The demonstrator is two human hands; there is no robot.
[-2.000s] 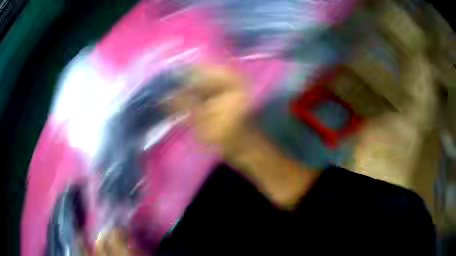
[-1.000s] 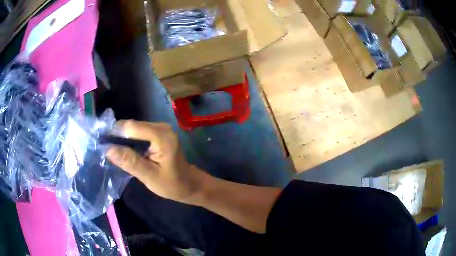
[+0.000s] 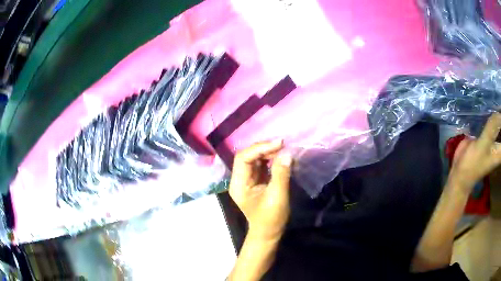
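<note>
My left hand (image 3: 261,189) is at the centre, fingers curled and thumb and index apart, beside the lower end of a bare black bracket (image 3: 241,116) on the pink sheet (image 3: 384,33). Another bare black bracket (image 3: 204,104) lies at the end of a nested row of bagged brackets (image 3: 126,137). Loose film of a clear plastic bag (image 3: 335,162) hangs right of my left fingertips; contact is unclear. It runs to a bagged dark bracket (image 3: 412,99) at the right. My right hand (image 3: 475,156) reaches this bag at the right edge, its fingertips partly cut off.
A stack of empty bags (image 3: 296,33) lies at the top. More bagged brackets (image 3: 461,27) are at top right. A carton with a bright white inside (image 3: 176,241) is below the sheet's edge. Part of a red stool (image 3: 479,197) shows behind my right forearm. A dark green surface (image 3: 110,44) borders the sheet.
The view has swung from the floor and cartons back to the pink sheet. My left hand has come into view. My right hand has shifted to the right edge; the dark piece in it no longer shows.
</note>
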